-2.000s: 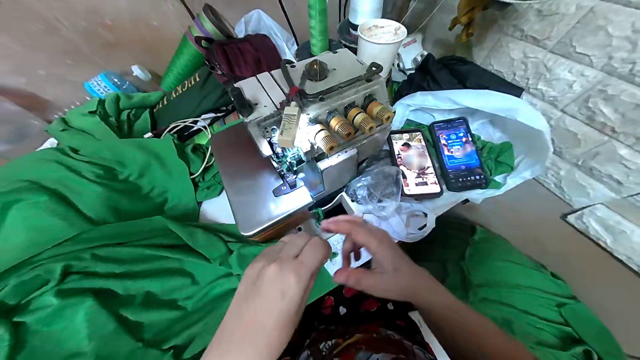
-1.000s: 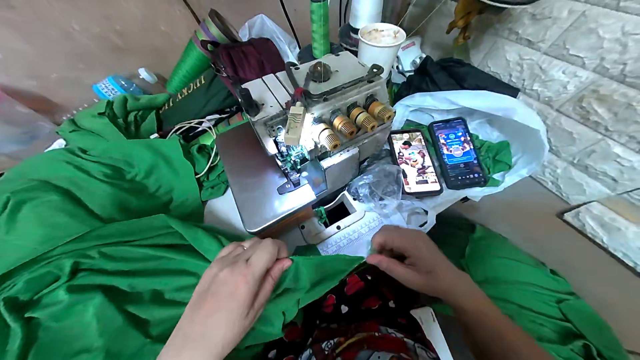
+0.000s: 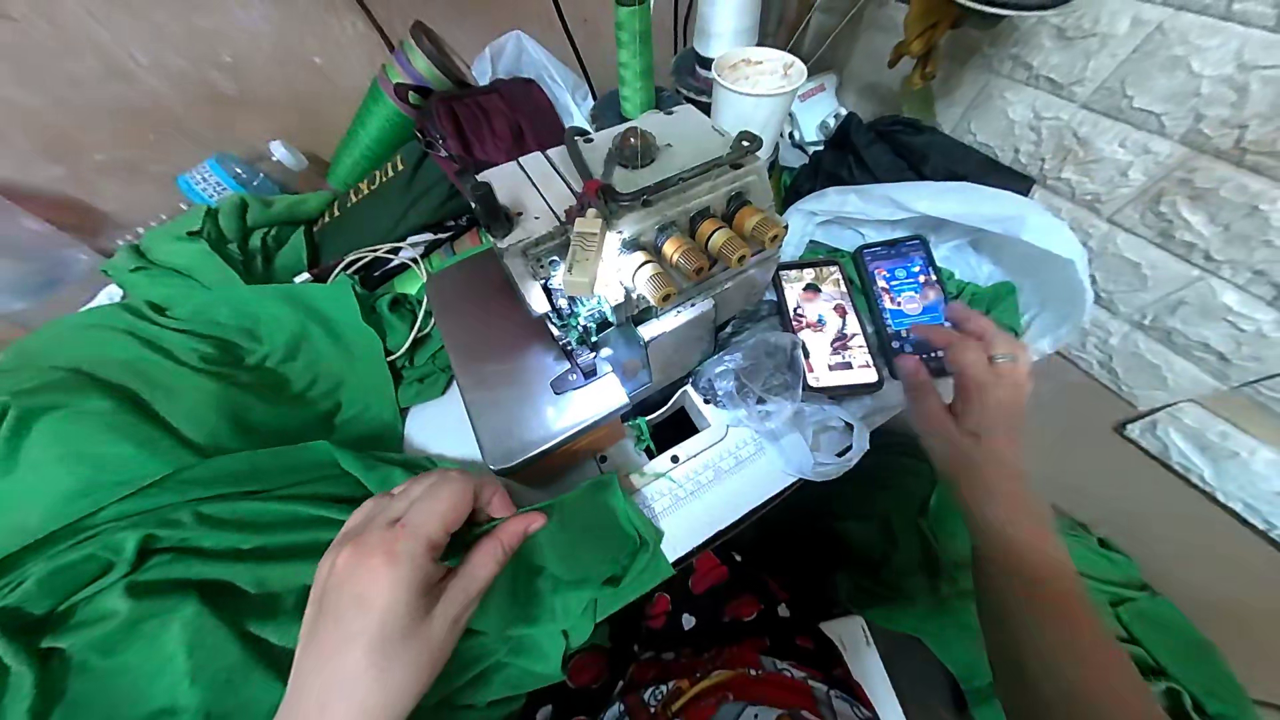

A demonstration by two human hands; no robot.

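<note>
My left hand [image 3: 400,570] pinches the edge of a green fabric piece [image 3: 590,540] between thumb and fingers, in front of the serger. A ring is on my right hand [image 3: 965,390], which is over the lower part of the right smartphone [image 3: 905,290]; its fingers are spread and slightly blurred, and whether they touch the screen I cannot tell. Beside it lies another lit smartphone [image 3: 828,325]. The serger [image 3: 640,200] has its metal cloth plate [image 3: 525,370] nearest my left hand, and its presser foot [image 3: 578,372] shows no fabric beneath it.
A clear plastic bag [image 3: 760,385] lies by the phones, partly on the white table with a printed ruler [image 3: 705,480]. Behind the serger stand a paper cup [image 3: 757,95] and a green thread cone [image 3: 634,60]. More green fabric [image 3: 180,400] covers the left side. A water bottle [image 3: 230,178] lies at the back left.
My right hand has let go of the green fabric and moved right to the phone. My left hand still holds the fabric. Two seconds ago both hands were close together in front of the serger.
</note>
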